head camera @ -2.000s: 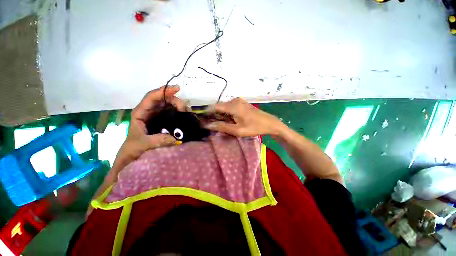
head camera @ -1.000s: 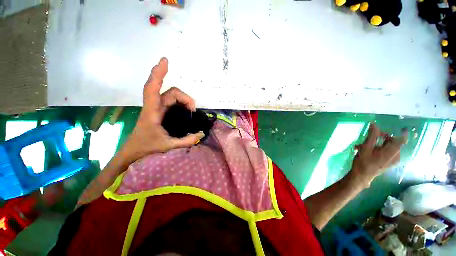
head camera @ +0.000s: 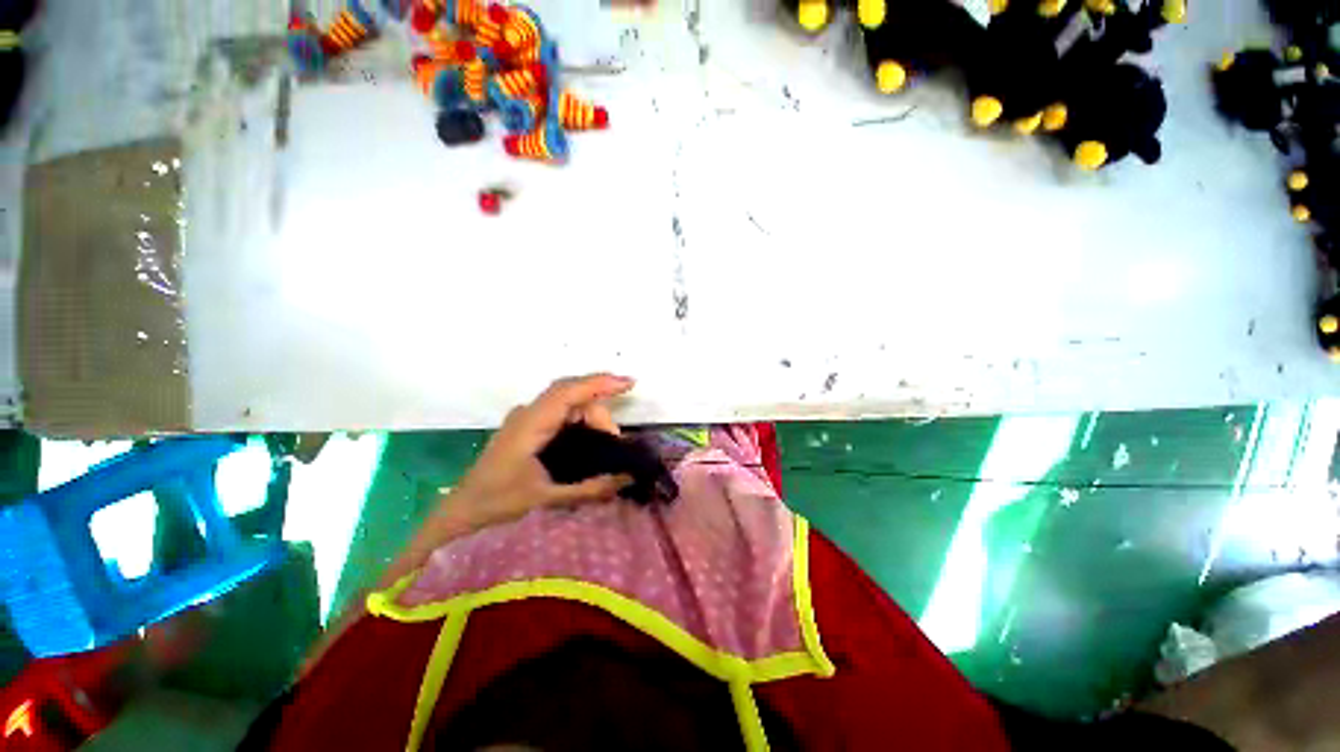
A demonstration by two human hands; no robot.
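My left hand (head camera: pixel 532 458) holds a black plush penguin (head camera: pixel 595 458) at the table edge, over the pink dotted apron (head camera: pixel 588 555). The penguin's eyes and beak are hidden. A dark thread (head camera: pixel 882 475) runs taut from the toy to the right, over the green floor. My right hand is out of the picture; only a blurred part of the right arm (head camera: pixel 1264 688) shows at the lower right. No needle can be made out.
A pile of striped hats (head camera: pixel 507 66) lies on the white table (head camera: pixel 485 323), with a small red ball (head camera: pixel 492 200) nearer. Black penguins (head camera: pixel 1029 66) lie at the far right. Brown cardboard (head camera: pixel 103 294) covers the left; a blue stool (head camera: pixel 147 536) stands lower left.
My right hand has swung out to the right and left the picture. The thread is now stretched taut. The view has shifted, showing the hat pile and more penguins.
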